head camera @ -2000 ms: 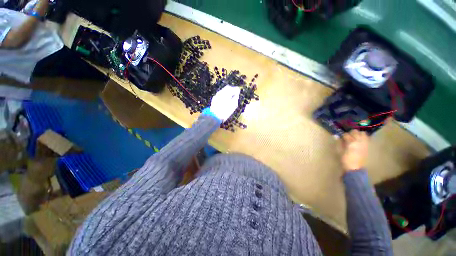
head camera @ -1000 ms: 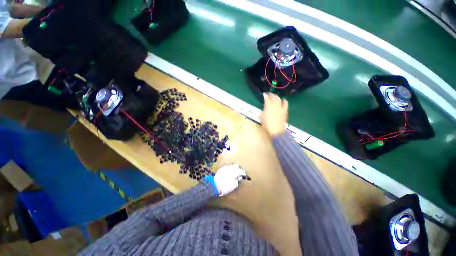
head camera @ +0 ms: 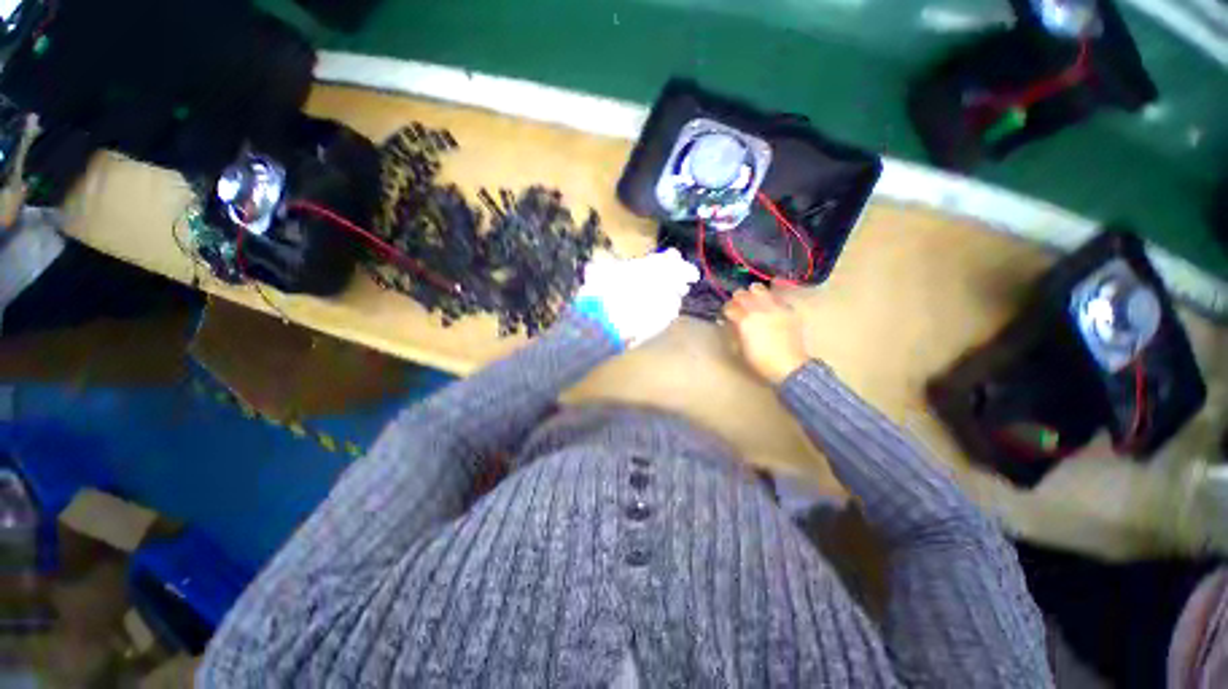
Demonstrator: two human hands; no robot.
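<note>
An open black speaker unit lies in front of me, its larger housing half [head camera: 822, 175] across the belt's white edge. The silver loudspeaker [head camera: 714, 168] sits in it, with red wires [head camera: 788, 242] looping toward me. The smaller housing half [head camera: 703, 299] is on the near side, mostly hidden by my hands. My left hand [head camera: 640, 289], in a white glove, is at its left side; whether it holds a small part cannot be told. My bare right hand [head camera: 765, 330] has its fingers on the near right edge. A pile of small black parts [head camera: 505, 249] lies left of my glove.
Another open speaker unit [head camera: 1003, 390] lies on the bench at right. One more [head camera: 963, 101] is on the green belt [head camera: 539, 41]. At left are a further unit [head camera: 317, 249] and dark stacked housings [head camera: 162, 81]. A person's sleeve [head camera: 1199, 633] shows at the lower right edge.
The unit reached for on the belt now lies nearer, partly over the bench. My right hand is at its near edge, and my gloved left hand has come up beside it. The view has shifted.
</note>
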